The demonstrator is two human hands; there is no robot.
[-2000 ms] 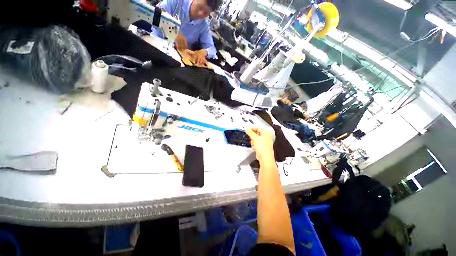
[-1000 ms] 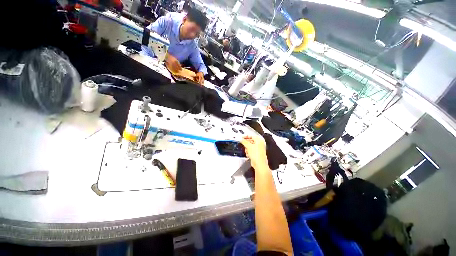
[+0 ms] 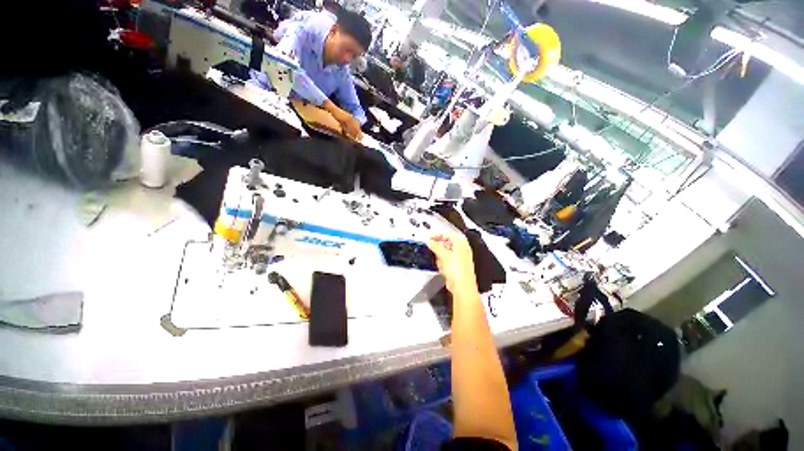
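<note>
My right hand [image 3: 451, 259] is at the right end of the white sewing machine [image 3: 319, 240], touching beside the black control panel [image 3: 408, 255]. Its fingers are bent over the top of the head; whether they hold anything is not clear. My left hand is out of the picture. A black-screened smartphone [image 3: 328, 309] lies on the machine bed. Thread snips [image 3: 289, 295] with yellow handles lie to its left. The presser foot and needle area [image 3: 236, 262] is at the head's left end, with nothing seen under it.
A grey fabric piece [image 3: 42, 312] lies at left. A white thread cone [image 3: 155, 159] stands near a plastic-wrapped bundle [image 3: 86, 130]. Dark fabric [image 3: 291, 165] lies behind the machine. A person [image 3: 323, 63] works opposite. Blue crates [image 3: 539, 411] are below the ruler-marked table edge [image 3: 220, 395].
The camera view has shifted, so the machine sits further left in the picture than two seconds ago. My right hand stays at the control panel. The person opposite has moved their hands.
</note>
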